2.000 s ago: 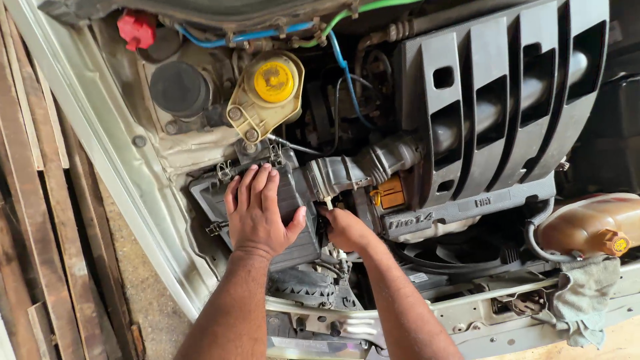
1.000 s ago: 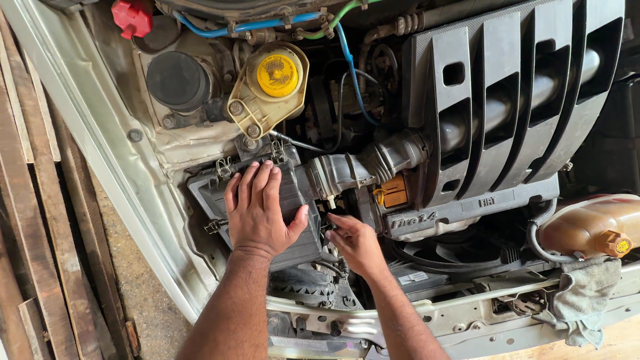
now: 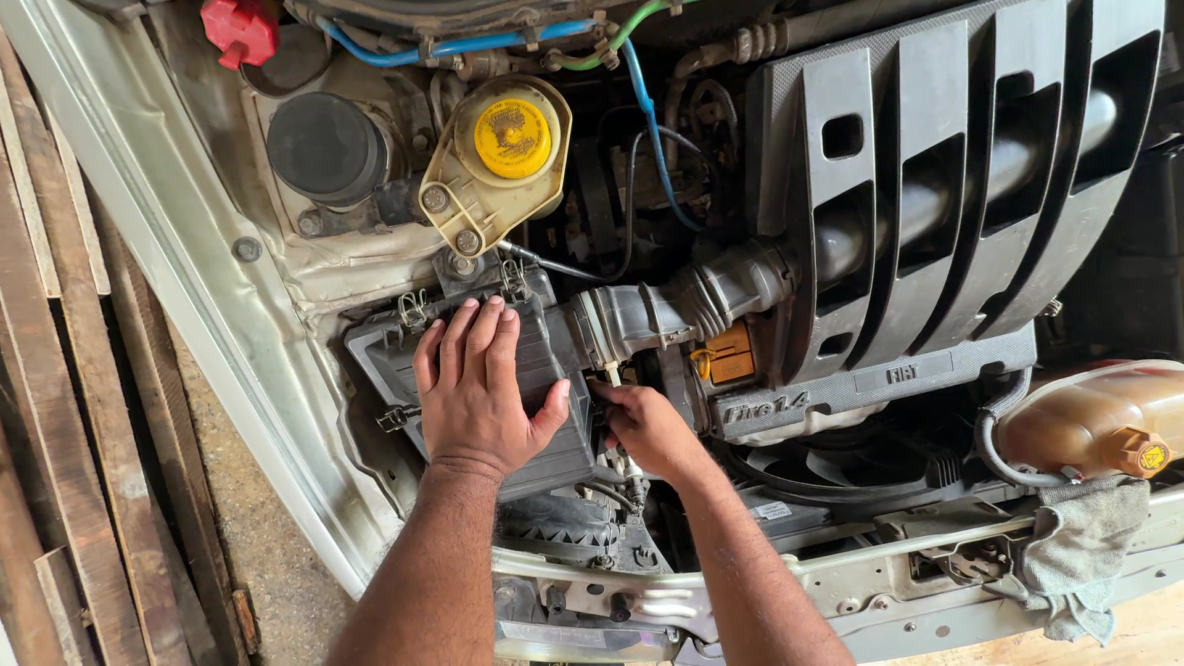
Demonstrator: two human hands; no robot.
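My left hand lies flat with fingers spread on the lid of the black plastic air filter box. Wire clips show along the box's upper edge, with another clip at its left side. My right hand reaches in beside the box's right side, fingers bent, just below the ribbed air intake duct and its pale clamp. The right fingertips are partly hidden in the gap, so what they touch or hold cannot be told.
A black engine cover fills the right. Above the box sits a reservoir with a yellow cap. A coolant tank and a grey cloth are at the lower right. The radiator fan lies below the cover. Wooden planks lie at left.
My right hand drew slightly back from the gap a second ago and is now in closer beside the box again. My left hand has stayed on the lid.
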